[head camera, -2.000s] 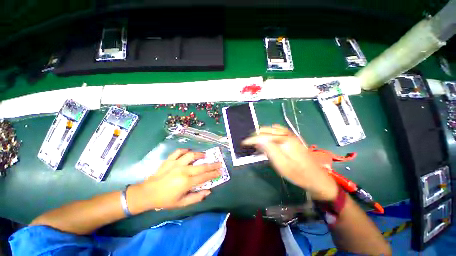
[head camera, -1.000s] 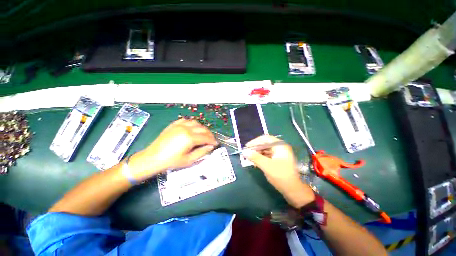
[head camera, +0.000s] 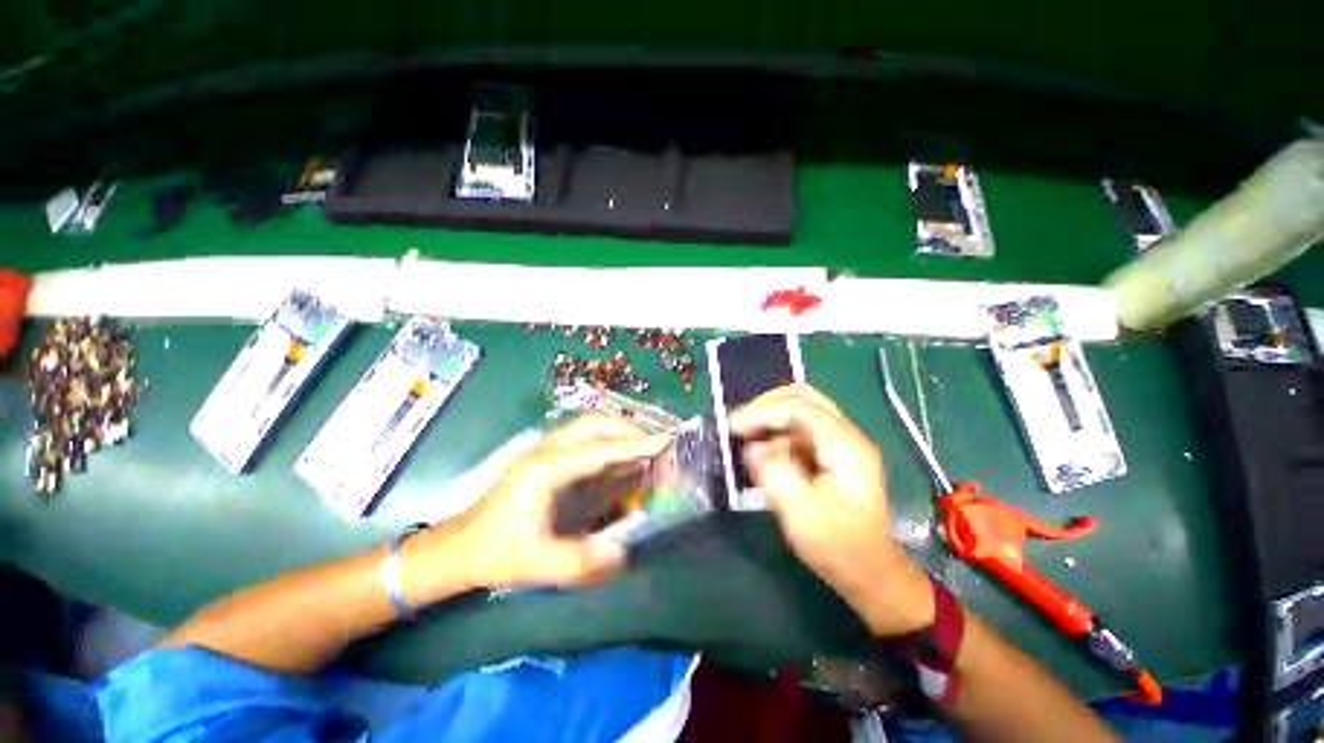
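A phone unit is in my left hand, tilted and blurred, above the mat in front of me. Its open side shows a greenish patch and a dark part. My right hand is at the unit's right end with fingers bent together over the lower part of a white-bordered dark panel. Whether the right fingers hold a tool or small part cannot be told. Small dark and reddish components lie behind my left hand, beside clear plastic strips.
Two open phone units lie at left, one at right. An orange-red air blow gun lies right of my right hand. A component heap is far left. Behind the white rail, the green belt carries a black tray. Another black tray stands right.
The phone unit that lay flat on the mat is now lifted and tilted in my left hand. My right hand has moved slightly right. The black tray and units on the belt appear farther right.
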